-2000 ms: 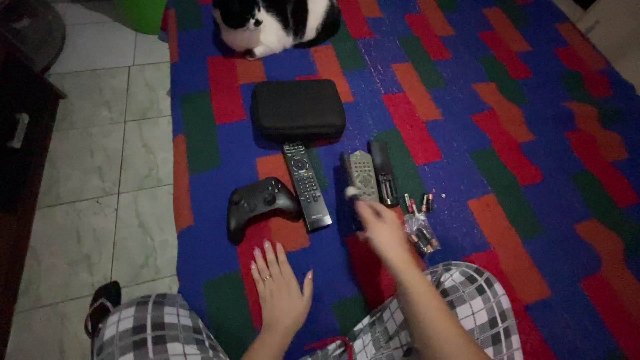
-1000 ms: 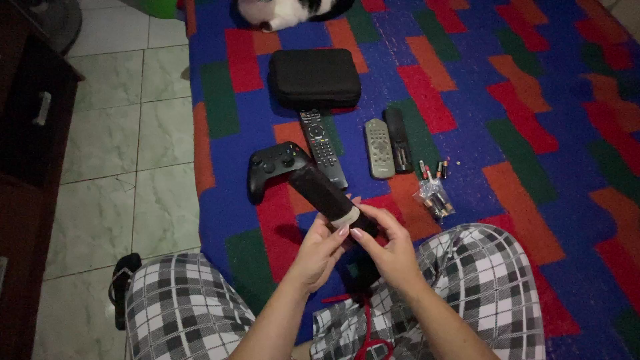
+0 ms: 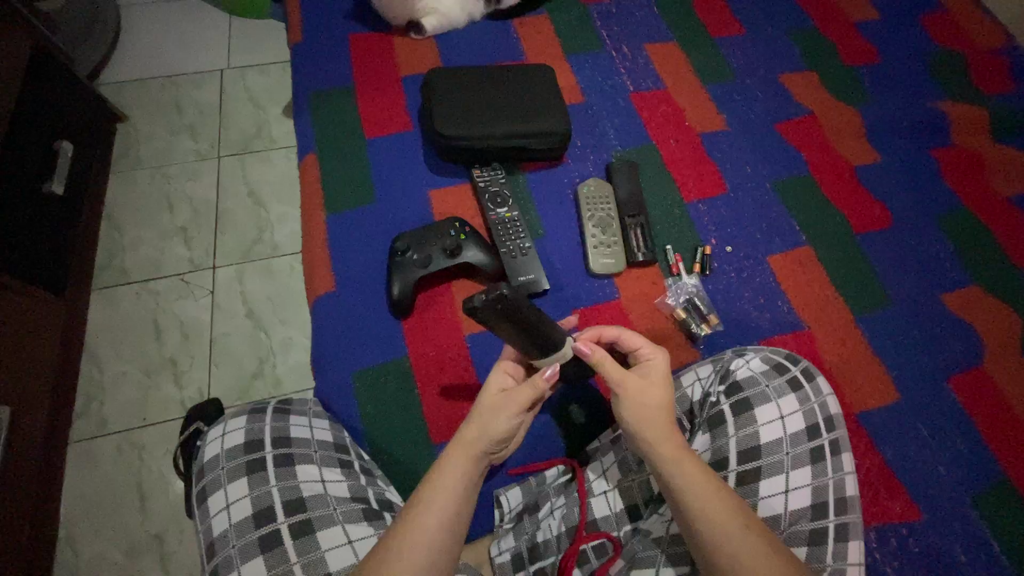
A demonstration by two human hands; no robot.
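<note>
A dark remote control (image 3: 524, 324) with a pale band of tape round its lower end is held between both hands. My left hand (image 3: 512, 404) grips it from the left, thumb near the band. The fingers of my right hand (image 3: 632, 372) pinch the band at its right side. Just beyond lie a black game controller (image 3: 440, 252) and a long black remote control (image 3: 512, 232). Further right, a grey remote control (image 3: 601, 228) lies beside a black one (image 3: 632, 212) with its battery compartment uncovered. Several loose batteries (image 3: 702, 260) lie above a clear plastic bag (image 3: 690, 308) with batteries in it.
A black zippered case (image 3: 496, 110) sits beyond the remotes. Part of a black and white cat (image 3: 436, 14) shows at the top edge. Everything lies on a patterned blanket (image 3: 832, 296). A tiled floor (image 3: 184, 240) and dark wooden furniture (image 3: 48, 240) are at the left.
Two seconds ago my left hand lay flat on the blanket and my right was over by the grey remote. Both hands have since come together on the taped dark remote.
</note>
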